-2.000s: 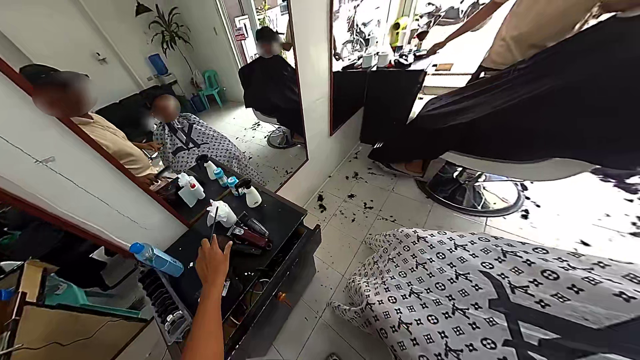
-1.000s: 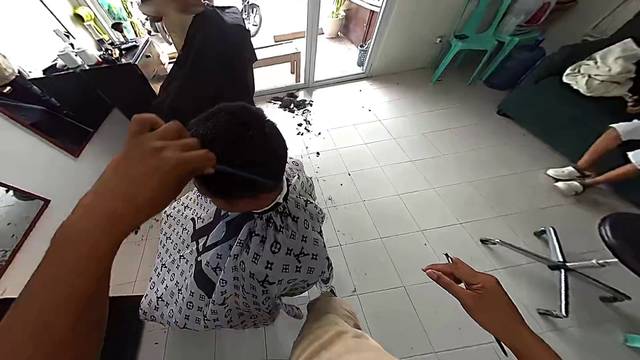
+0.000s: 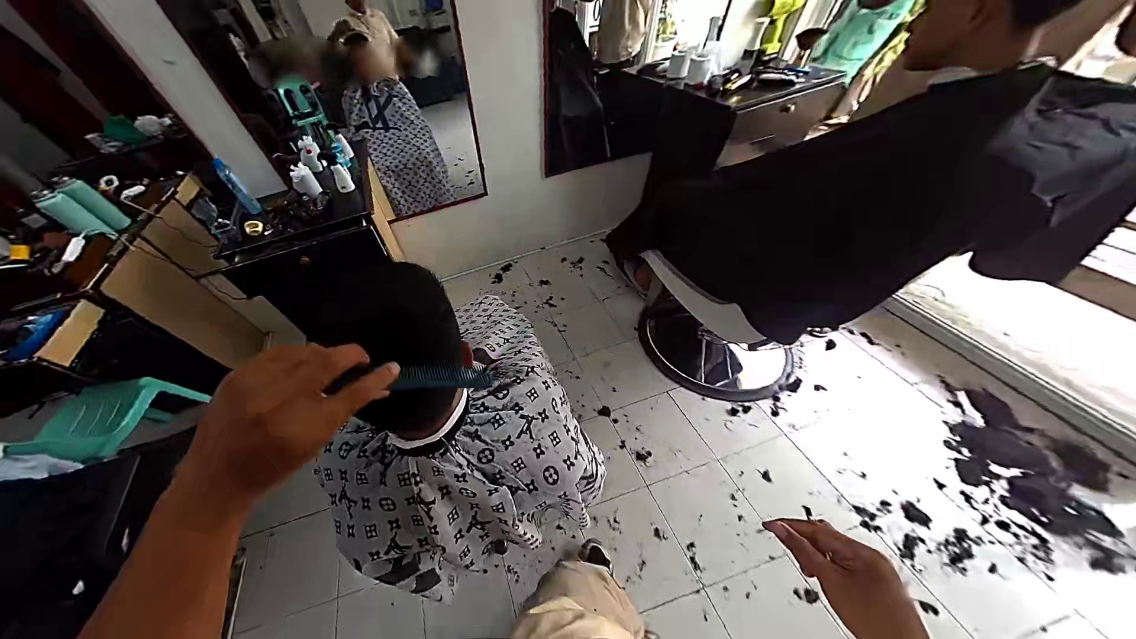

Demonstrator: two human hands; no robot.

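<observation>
My left hand [image 3: 275,417] is shut on a dark blue comb [image 3: 439,377], which lies level across the back of a seated person's head [image 3: 390,337], its toothed end near the ear. A white neck strip [image 3: 435,435] circles the neck above a white patterned cape [image 3: 524,435] with black marks. My right hand [image 3: 843,568] is low at the right, apart from the person, thumb and fingers close together. Something small and shiny shows between its fingers, but I cannot tell what it is.
A dark counter [image 3: 297,235] with white spray bottles [image 3: 306,180] and a blue bottle [image 3: 237,186] stands beyond the head. Another person in a black cape [image 3: 825,213] sits on a barber chair with a round base [image 3: 714,355]. Cut hair [image 3: 1021,461] litters the tiles.
The view has swung widely. Two seconds ago one hand was over the counter; a second ago the left hand held the comb against the head, where it still is. The right hand stays apart from the head.
</observation>
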